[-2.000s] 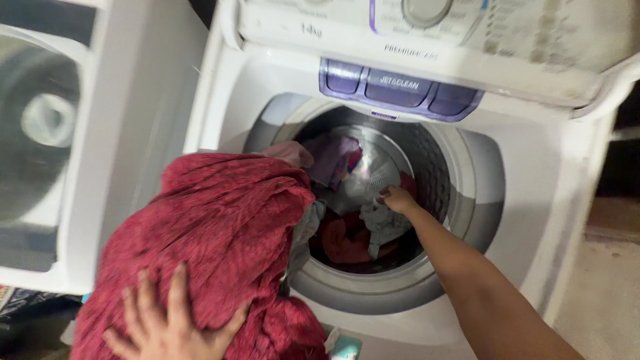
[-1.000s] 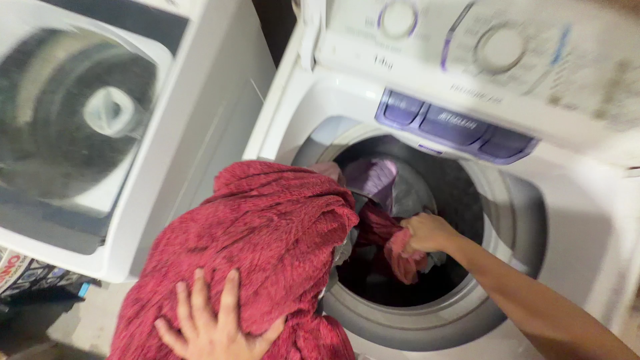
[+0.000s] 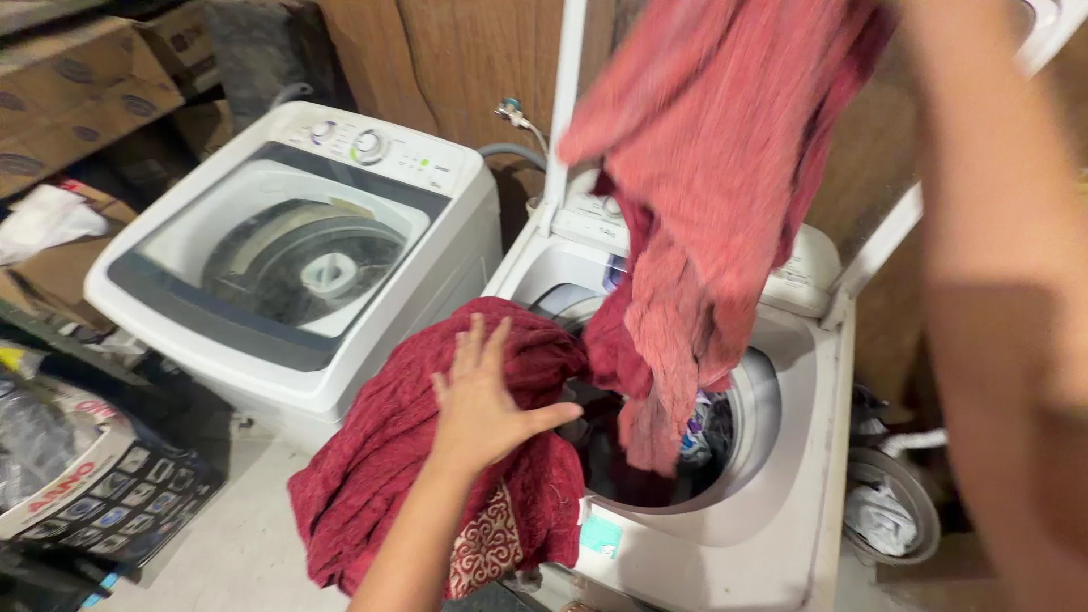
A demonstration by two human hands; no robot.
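Observation:
A dark red fabric bundle (image 3: 408, 425) hangs over the left front edge of the open top-load washing machine (image 3: 722, 544). My left hand (image 3: 489, 408), fingers spread, is over the bundle and grips nothing. A length of red and pink cloth (image 3: 722, 153) hangs from above down into the drum (image 3: 756, 425), its upper end outside the frame. My right arm is raised along the right side; the hand itself is beyond the top edge, so its hold is hidden. Dark and patterned clothes (image 3: 701, 433) lie in the drum.
A second washing machine (image 3: 297, 255), lid down, stands at left. Behind it are cardboard boxes (image 3: 76, 93) and a wood panel wall (image 3: 459, 51) with a tap (image 3: 510, 110). A printed box (image 3: 93, 493) sits at lower left, a bucket (image 3: 892, 510) with cloth at right.
My right arm has risen from the drum to above the frame, and long red and pink cloth now hangs over the drum. My left hand stays at the bundle. The view is wider.

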